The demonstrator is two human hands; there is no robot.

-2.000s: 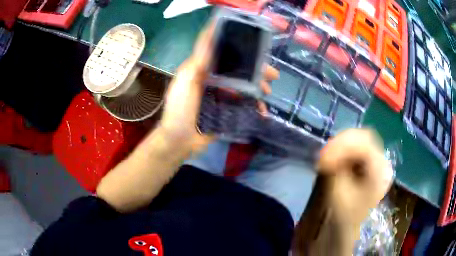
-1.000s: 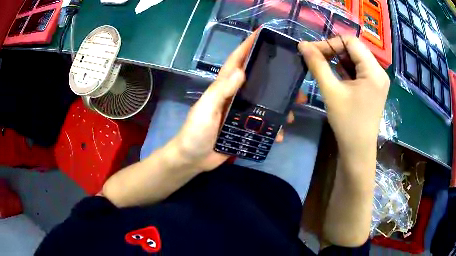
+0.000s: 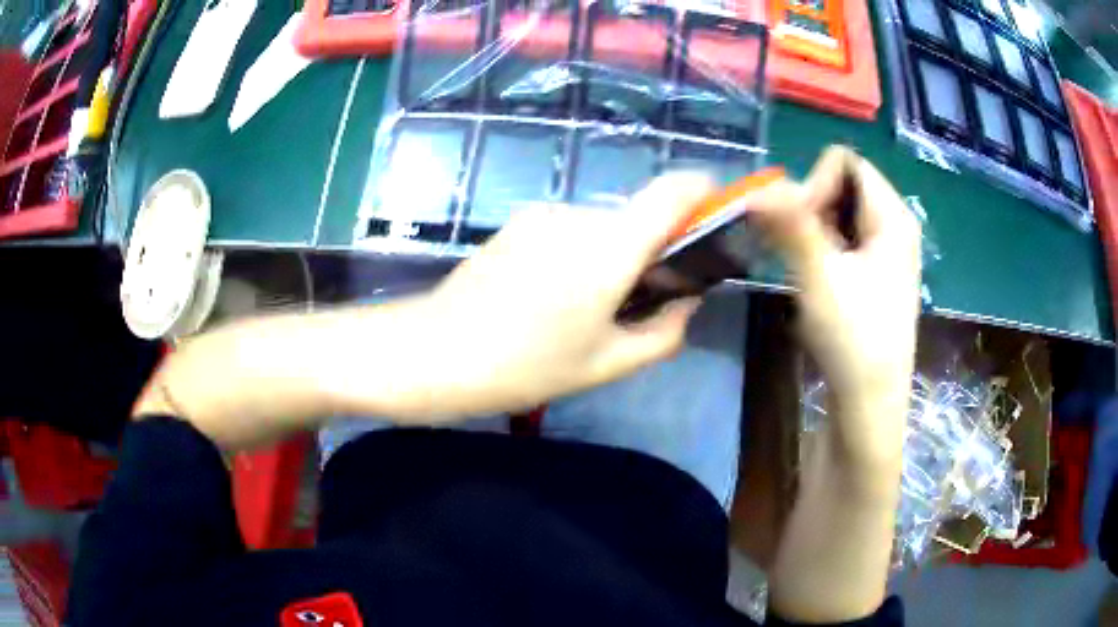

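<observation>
My left hand [image 3: 570, 288] is closed around a keypad phone [image 3: 699, 251], seen edge-on and tilted, with an orange strip along its upper side. The hand covers most of it. My right hand [image 3: 846, 245] is at the phone's right end, its fingertips touching or very near it; blur hides whether they grip it. Under and behind my hands, a clear lens sheet [image 3: 515, 147] with rows of black-framed screen lenses lies on the bench, partly over the red phone tray [image 3: 834, 86].
The small fan [image 3: 168, 255] stands at the bench edge, left. A white smartphone [image 3: 211, 55] and white scrap [image 3: 270, 74] lie back left. A second lens tray [image 3: 999, 116] is right. The waste box [image 3: 1030, 423] with clear scraps is below the bench edge.
The phone has turned from facing me to edge-on, showing orange, and sits slightly lower. My left forearm now lies more level. The view has shifted, showing more of the lens sheet.
</observation>
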